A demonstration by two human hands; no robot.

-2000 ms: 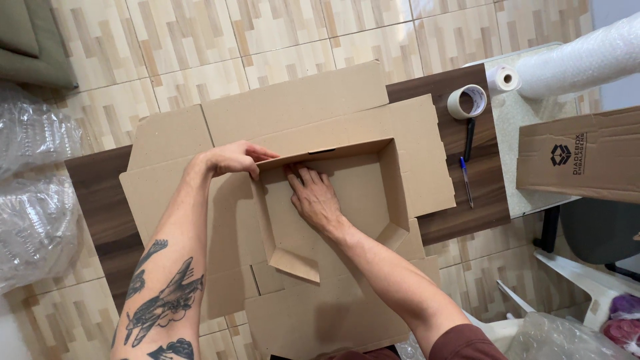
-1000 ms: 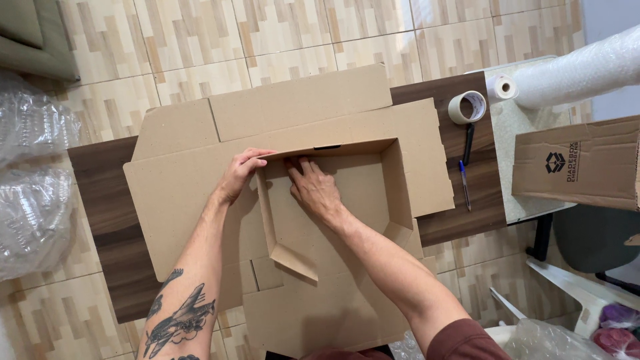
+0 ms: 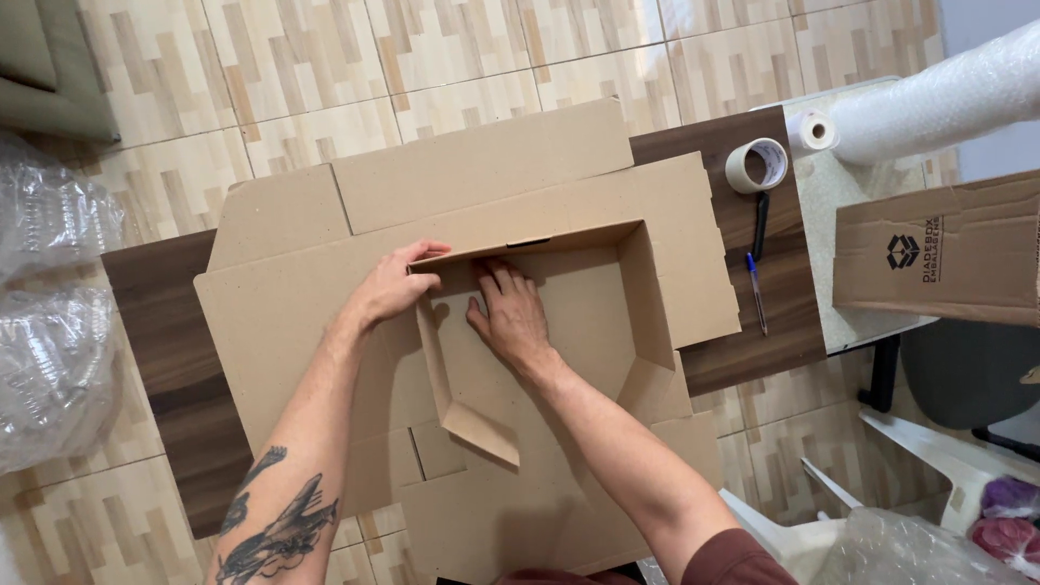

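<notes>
A partly folded cardboard box (image 3: 569,325) lies on a flattened cardboard sheet (image 3: 284,325), with its far, left and right walls standing. At its far left corner my left hand (image 3: 400,280) pinches the upright wall between thumb and fingers. Inside, my right hand (image 3: 512,313) rests with its fingertips against the foot of the far wall, near that same corner; those fingertips are partly hidden by the wall. A loose end flap (image 3: 483,431) juts inward from the near end of the left wall. A small dark slot shows in the far wall's top edge.
On the dark wooden table (image 3: 175,349), right of the cardboard, are a tape roll (image 3: 756,166), a black-handled tool (image 3: 760,226) and a blue-capped pen (image 3: 756,294). Farther right stand a bubble-wrap roll (image 3: 934,97), a small white roll (image 3: 812,132) and a printed carton (image 3: 934,248). Plastic-wrapped goods (image 3: 53,366) lie at left.
Both hands stay at the box's far left corner. The fingers of my right hand have shifted slightly along the foot of the far wall.
</notes>
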